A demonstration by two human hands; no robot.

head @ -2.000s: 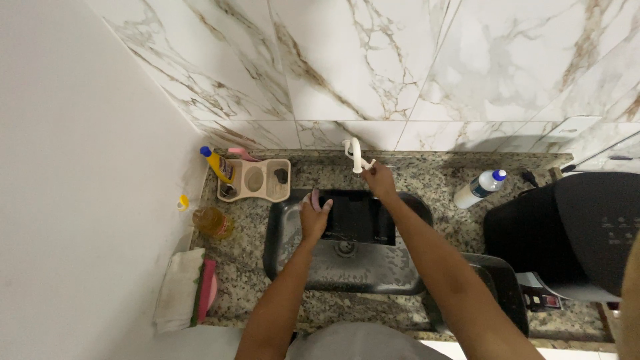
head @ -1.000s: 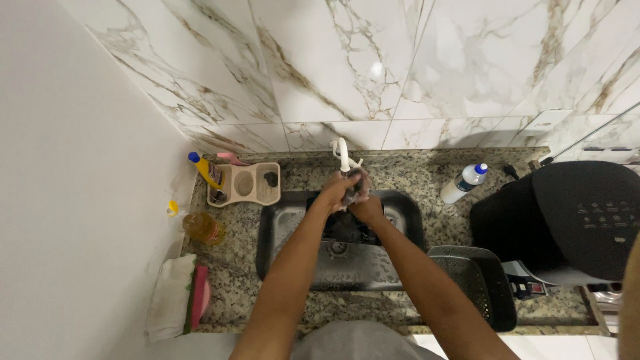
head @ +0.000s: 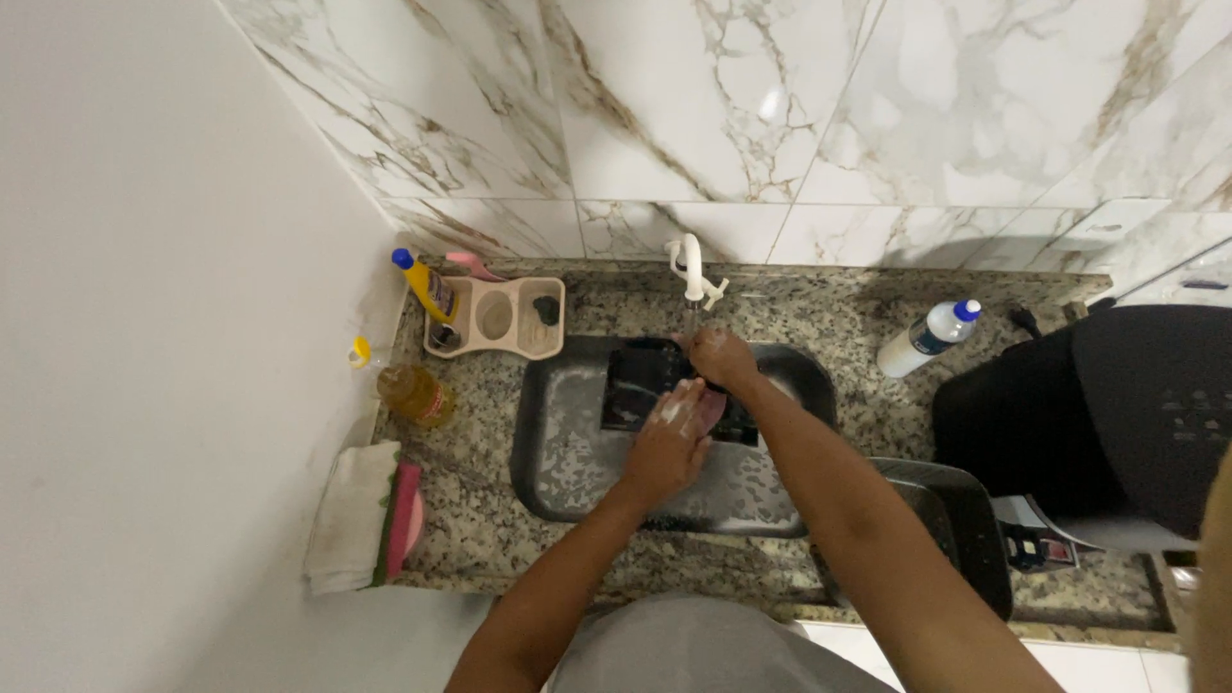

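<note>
A black rectangular piece (head: 635, 385) lies in the dark sink basin (head: 568, 481), below the white faucet (head: 692, 269). My left hand (head: 671, 438) rests over the piece, fingers stretched toward the faucet, with white suds on its back. Beside its fingertips shows a pink thing (head: 712, 412), perhaps a sponge or cloth; whether the hand holds it cannot be told. My right hand (head: 722, 358) is bent just under the spout at the basin's back edge, its fingers curled and partly hidden, so its grip is unclear.
Left on the granite counter (head: 472, 520) are a beige organizer (head: 496, 318), a yellow bottle (head: 429, 289), an amber soap bottle (head: 416, 395) and a white towel (head: 353, 515). To the right are a white bottle (head: 924, 339), a black tray (head: 987, 539) and a black appliance (head: 1078, 423).
My hands were together under the faucet a second ago; now they are apart, the left lower over the black piece. Two seconds ago my right hand was at the faucet handle.
</note>
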